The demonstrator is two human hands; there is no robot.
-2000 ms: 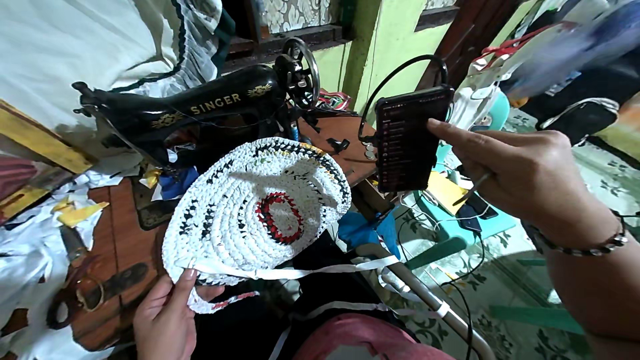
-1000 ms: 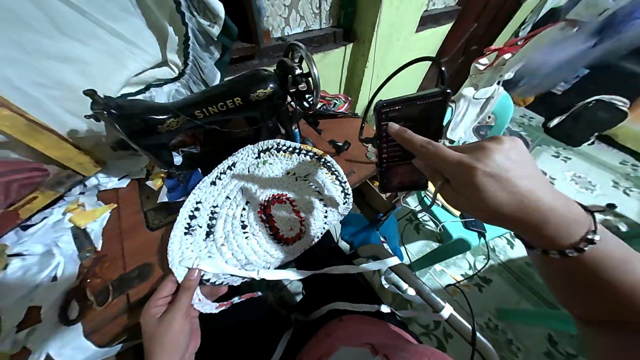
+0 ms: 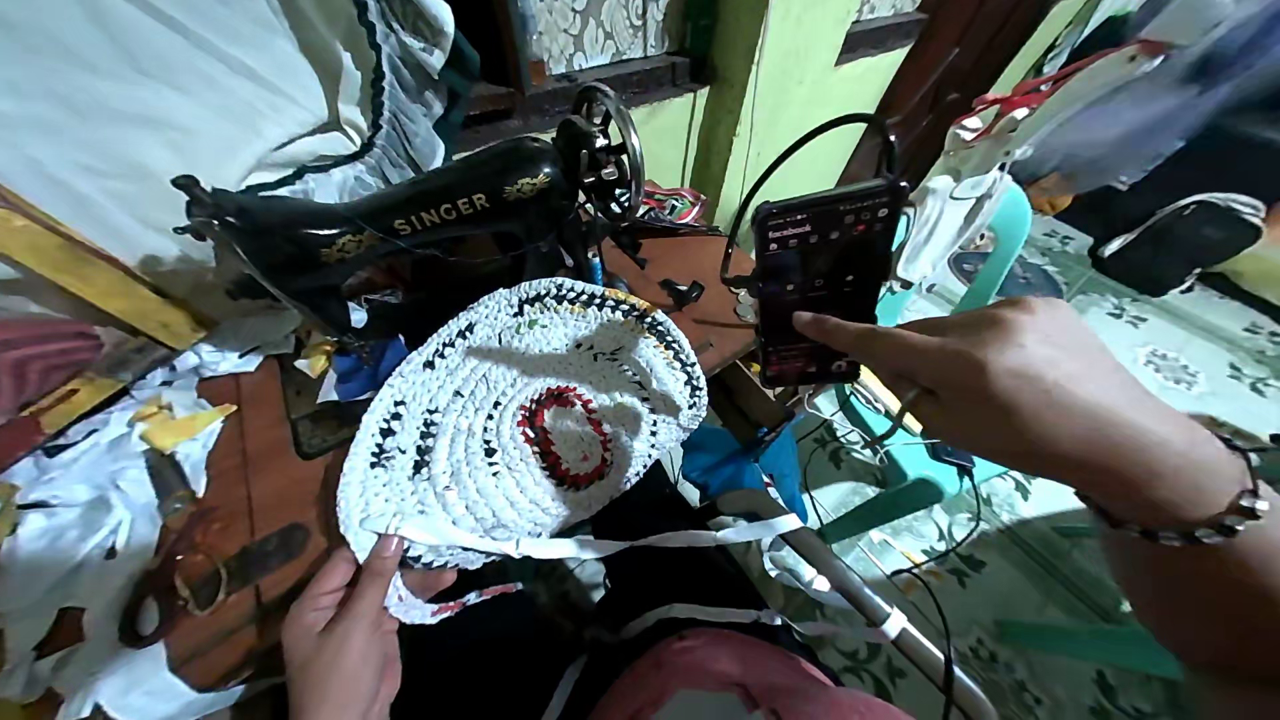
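Note:
A round white braided fabric mat (image 3: 480, 440) with black flecks and a red ring leans against a black Singer sewing machine (image 3: 430, 215). My left hand (image 3: 350, 620) pinches its lower left edge, where a white fabric strip (image 3: 640, 541) runs off to the right. My right hand (image 3: 1010, 390) has its index finger extended onto the lit screen of a smartphone (image 3: 828, 280), which stands upright on a black bent holder arm (image 3: 800, 145). Whether the fingertip presses the glass, I cannot tell. The other fingers of that hand are curled, with nothing seen in them.
White fabric scraps (image 3: 90, 520) and dark-handled scissors (image 3: 165, 590) lie on the wooden table (image 3: 240, 430) at left. A metal tube (image 3: 870, 600) slants across the lower right. Cables hang around a teal plastic chair (image 3: 890, 500), and a black bag (image 3: 1180, 235) is at far right.
My right index finger has moved over the phone screen, from its upper right to its upper left, then down to the lower part. The screen content has changed. My left hand keeps its hold.

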